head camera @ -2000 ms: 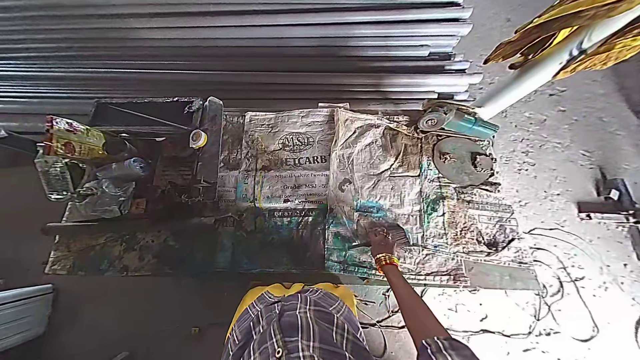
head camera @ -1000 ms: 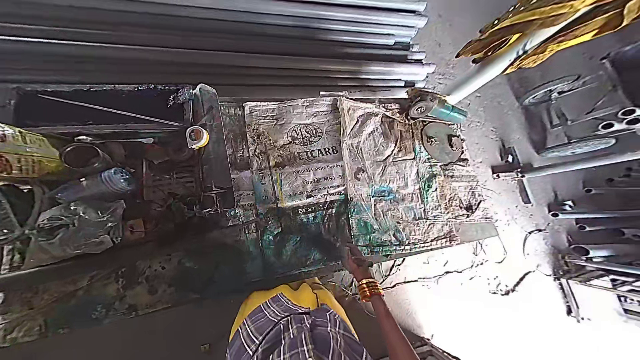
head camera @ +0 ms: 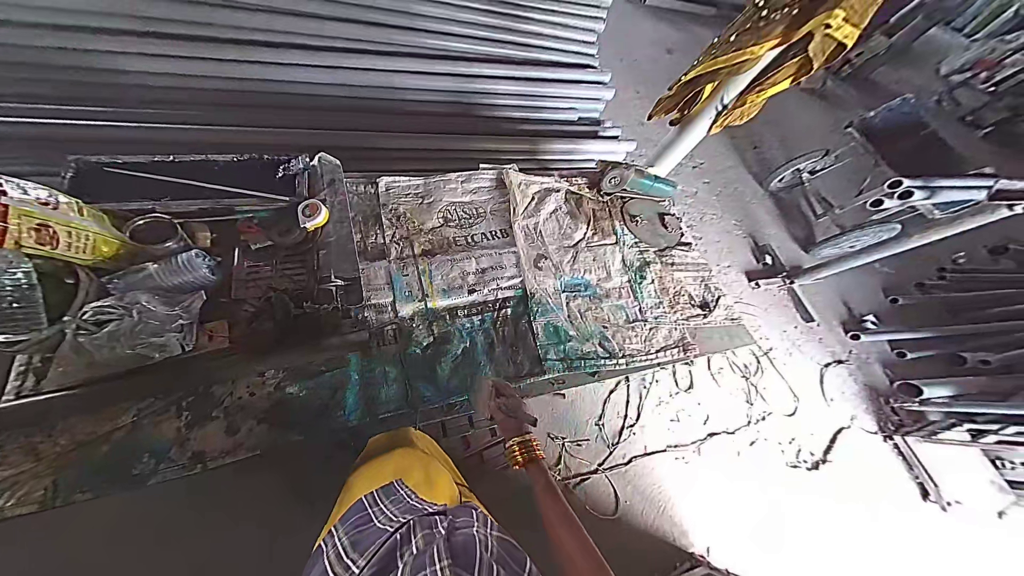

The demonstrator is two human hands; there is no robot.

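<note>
My right hand (head camera: pixel 506 406), with bangles at the wrist, is low in the middle of the view, by the near edge of a workbench. Something small and pale may be at its fingers, but blur hides whether it holds anything. Beyond it, paint-stained printed sacks (head camera: pixel 448 240) cover the bench top. An angle grinder (head camera: pixel 638 182) with a teal body lies at the far right corner of the sacks, next to a worn round disc (head camera: pixel 652 224). My left hand is out of the frame.
Long metal tubes (head camera: pixel 320 80) lie stacked behind the bench. A tape measure (head camera: pixel 312 214), a plastic bottle (head camera: pixel 164 272) and a clear plastic bag (head camera: pixel 128 336) are at the left. Cables (head camera: pixel 632 448) trail over the floor at right, before more pipes (head camera: pixel 920 332).
My right hand has moved off the stained sacks on the right part of the bench to the bench's near edge. The view has shifted and turned.
</note>
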